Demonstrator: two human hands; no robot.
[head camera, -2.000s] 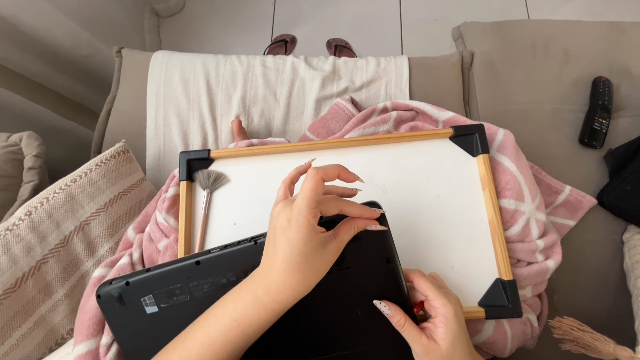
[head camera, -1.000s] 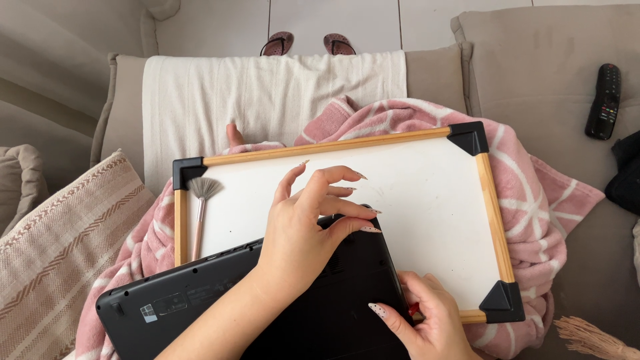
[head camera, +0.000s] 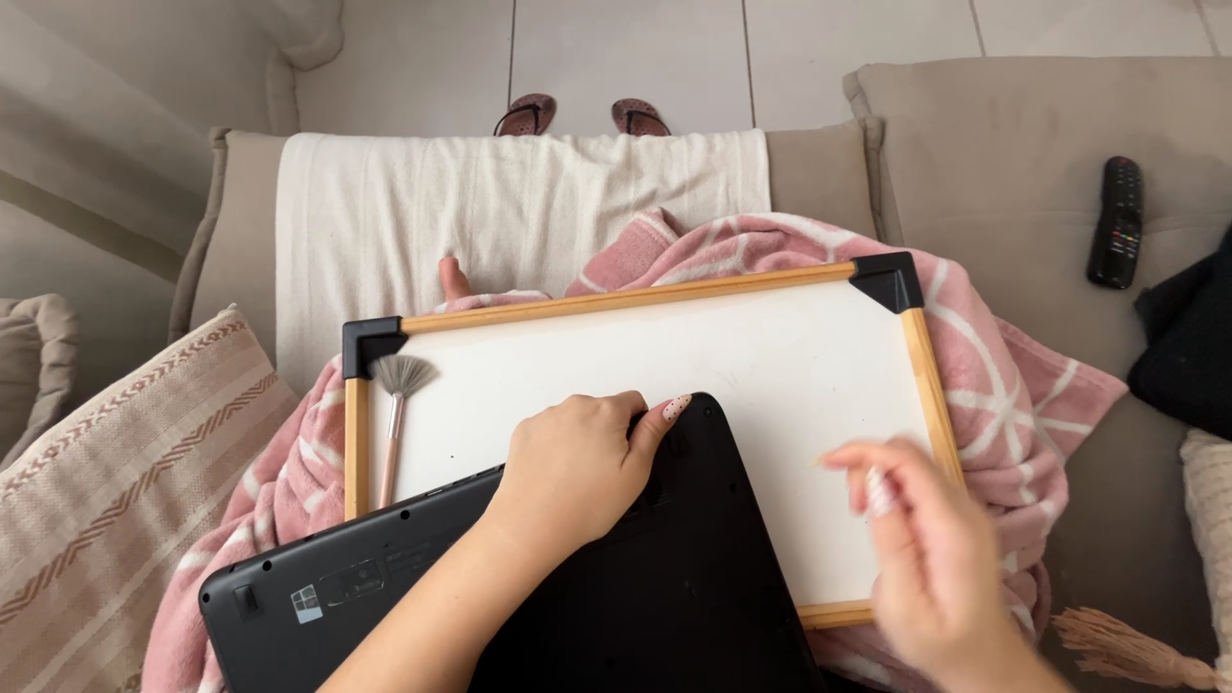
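A black laptop (head camera: 674, 577) lies with its underside up and tilted, partly over a whiteboard (head camera: 818, 385) with a wooden frame. My left hand (head camera: 577, 462) is closed around the laptop's far edge near its far right corner, thumb on the underside. To the right of the laptop, above the board, my right hand (head camera: 924, 539) is raised and blurred, its fingers curled; whether something small is between them cannot be seen. A fan brush (head camera: 395, 423) with a pinkish handle rests on the board's left side.
Beneath the board is a pink and white blanket (head camera: 1001, 423) on a beige sofa. A remote control (head camera: 1116, 221) and a black cloth (head camera: 1189, 346) are at right, a patterned cushion (head camera: 144, 510) at left. A foot's toe (head camera: 452, 279) and sandals (head camera: 527, 114) show beyond.
My right hand has left the laptop's right edge and is now raised over the board. The left hand's fingers, lifted and spread before, have closed over the laptop's edge.
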